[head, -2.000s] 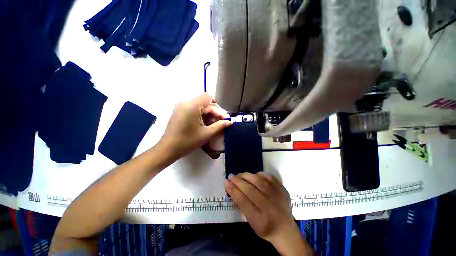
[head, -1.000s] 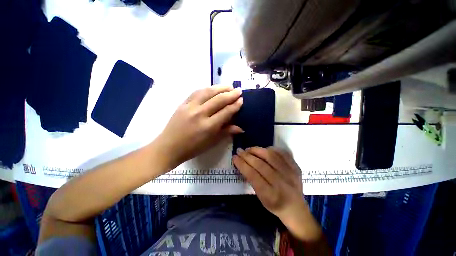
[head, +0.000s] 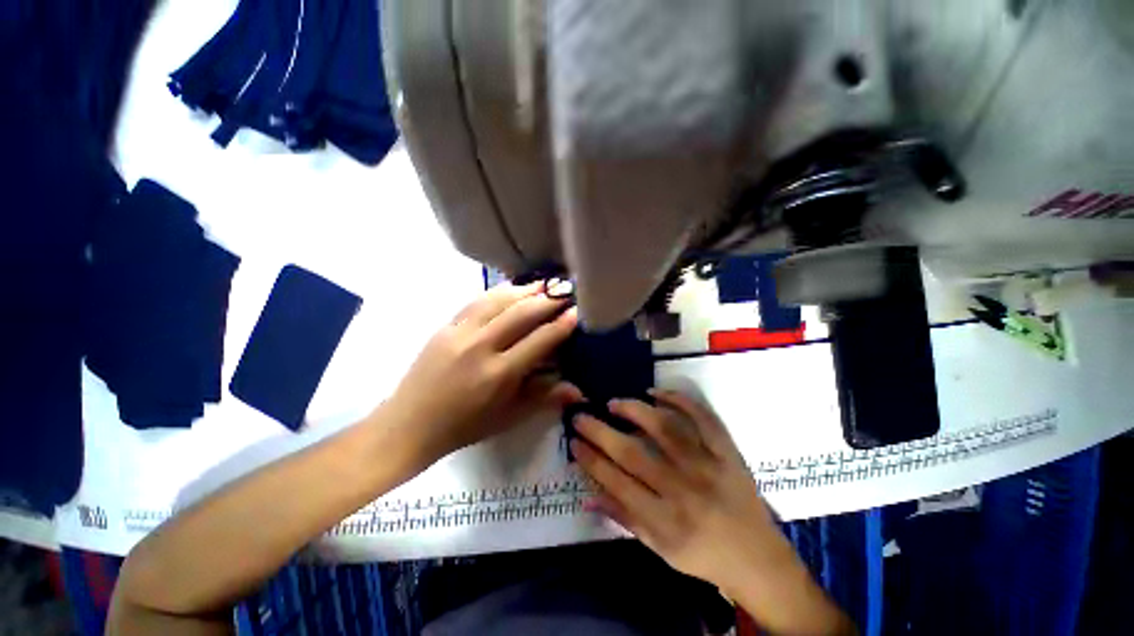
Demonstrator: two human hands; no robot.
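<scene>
A dark navy fabric piece (head: 609, 363) lies flat at the front of the sewing machine head (head: 647, 162). My left hand (head: 479, 367) has its fingers on the piece's upper left edge, close under the head. My right hand (head: 672, 478) holds the piece's near end with bent fingertips. The machine head hides the needle, the presser foot and the far end of the piece.
A single navy piece (head: 296, 345) and a cut-piece stack (head: 162, 304) lie left. A fanned navy bundle (head: 305, 75) is upper left. A smartphone (head: 885, 373), red tape (head: 756, 338), navy strips (head: 759, 292) and yellow-green snips (head: 1026, 329) are right. Dark cloth (head: 50, 249) fills the far left.
The view has shifted, and the machine head again covers the needle area. My left fingers lie flatter along the piece than two seconds ago. My right fingers are more bent at its near end.
</scene>
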